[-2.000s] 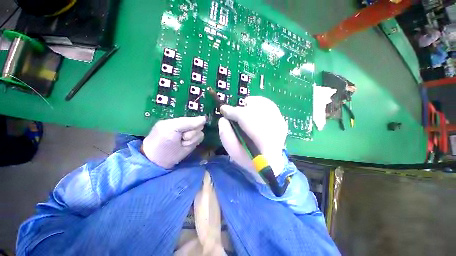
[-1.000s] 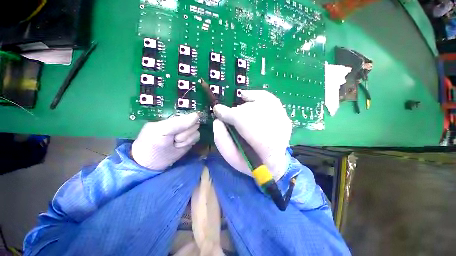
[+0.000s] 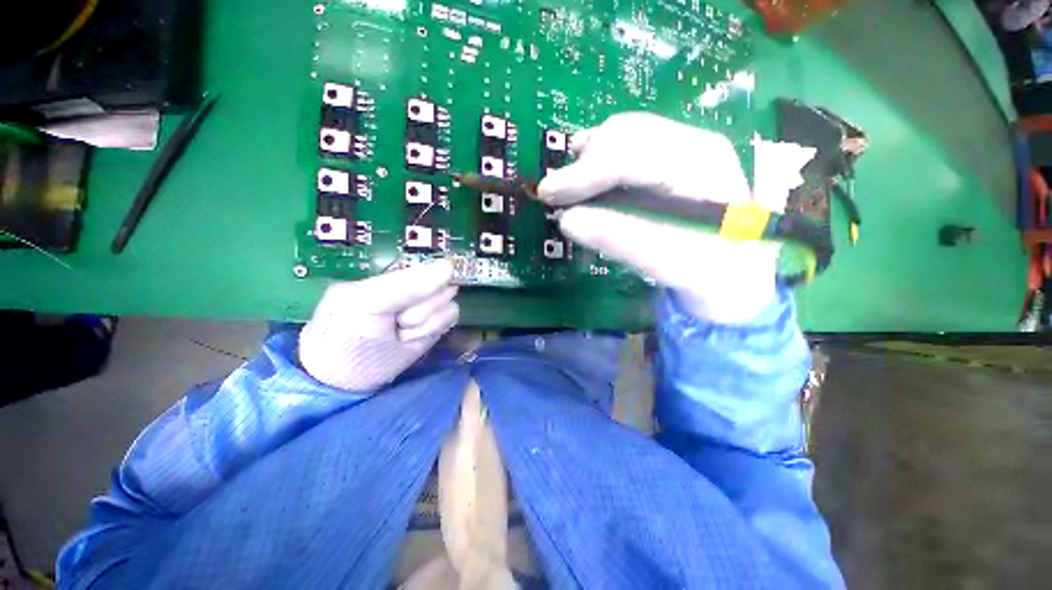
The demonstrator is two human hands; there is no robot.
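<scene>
A large green circuit board lies in front of me, with columns of black power transistors at its left part. My right hand, in a white glove, holds the soldering iron nearly level. The iron's tip is at the second transistor column, between its middle parts; contact with a pad cannot be made out. My left hand, gloved, is closed at the board's near edge. Thin solder wire runs up from its fingers toward the same column. The iron partly covers the third column, and my right hand hides some transistors.
A slim black pen-like tool lies left of the board. A solder spool and a dark box are at far left. The dark iron stand and white paper are at right. A small black item lies farther right.
My right hand has moved up and right, and the iron has swung from steep to nearly level. The tip has shifted slightly left. My left hand has stayed nearly still since one second ago.
</scene>
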